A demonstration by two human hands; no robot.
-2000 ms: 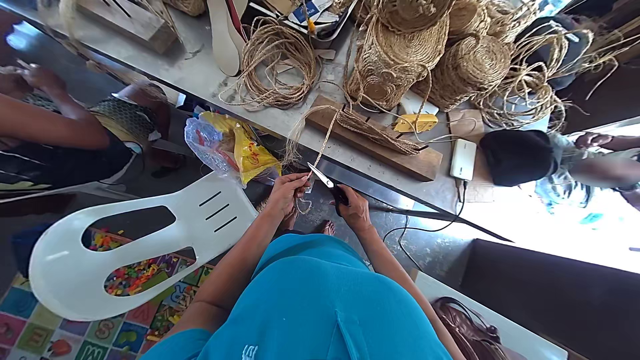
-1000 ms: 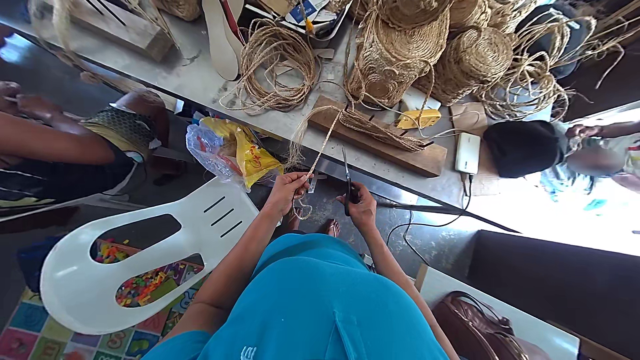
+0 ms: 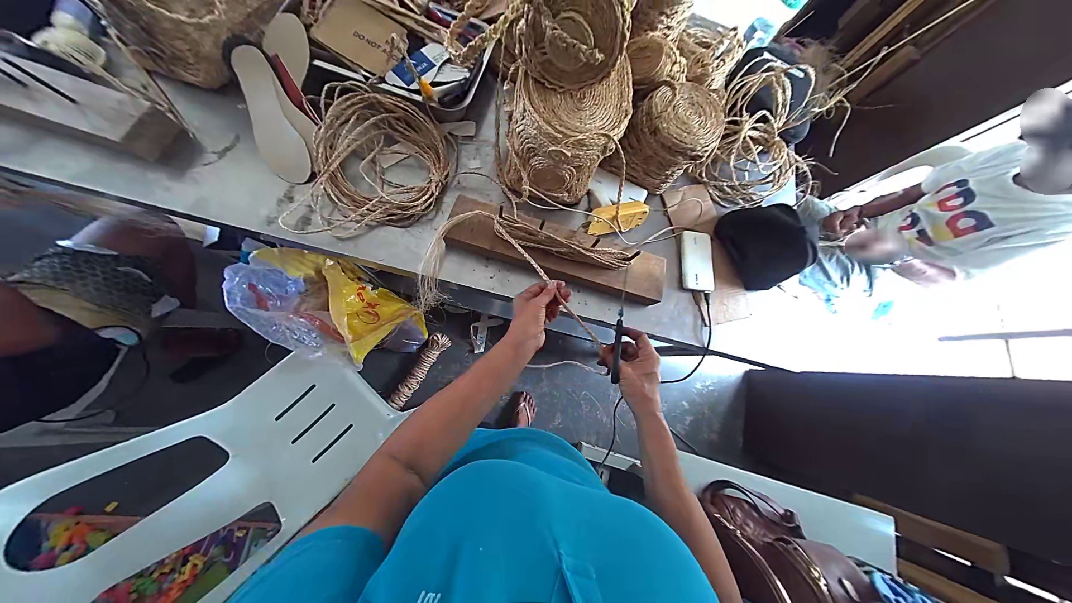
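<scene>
A strand of twisted natural-fibre cord [image 3: 524, 254] runs from a wooden block with upright pegs [image 3: 569, 266] toward me. My left hand [image 3: 540, 311] pinches it between thumb and fingers. Scissors with dark handles [image 3: 618, 350] are in my right hand [image 3: 634, 367], blades pointing at the table; the cord's lower part reaches the fingers of this hand, though whether they grip it is hard to tell. More cord is wound along the pegs, and loose frayed fibres [image 3: 430, 270] hang off the block's left end.
On the table [image 3: 251, 197] lie a cord coil [image 3: 381, 155], shoe soles [image 3: 268, 113], woven baskets [image 3: 557, 126], a yellow tool [image 3: 617, 218] and a white power bank [image 3: 696, 261]. A plastic chair [image 3: 335, 419] and plastic bags [image 3: 360, 310] are at left. People sit at both sides.
My right hand with the scissors has moved away from my left hand since the oldest frame. The scissors now point toward the table, and the cord now slants down to the right hand.
</scene>
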